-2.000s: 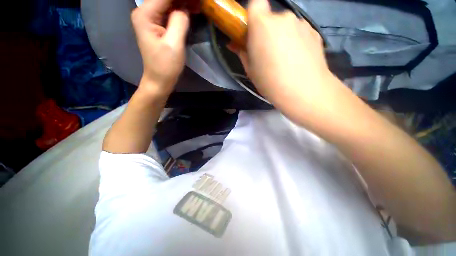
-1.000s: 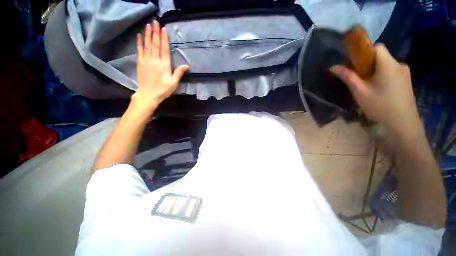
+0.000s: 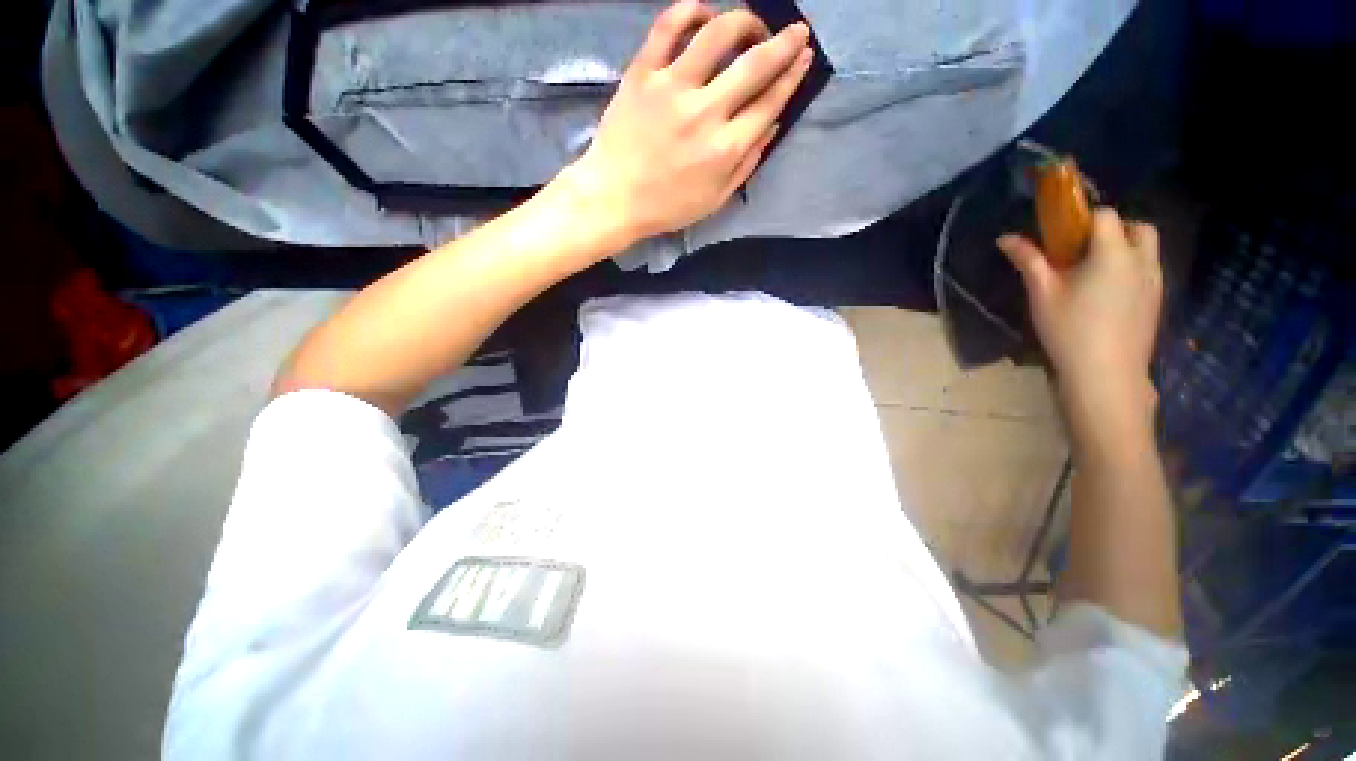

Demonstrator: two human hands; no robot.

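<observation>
The grey-blue garment wrong side (image 3: pixel 892 141) lies across the pressing table. A black band (image 3: pixel 302 89) frames a panel on it, with a dark seam line (image 3: pixel 491 94) running across. My left hand (image 3: pixel 692 141) lies palm down on the cloth, its bent fingertips on the band's right corner; what is under the palm is hidden. My right hand (image 3: pixel 1101 298) is around the orange-brown handle of the iron (image 3: pixel 974 283). The iron is at the table's right end, beside the cloth, and does not touch it. Its underside is hidden.
A white curved surface (image 3: pixel 134 446) is at the left, with a red thing (image 3: pixel 101 330) behind it. Blue crates (image 3: pixel 1264 342) stand at the right. Thin metal legs (image 3: pixel 1026 584) stand on the pale tiled floor (image 3: pixel 952 446). Dark striped pieces (image 3: pixel 469 409) lie low, left of my body.
The iron moved from over the cloth to the table's right end. My left hand moved off the handle area, lay flat at the panel's left, then shifted right. The cloth now sits further left.
</observation>
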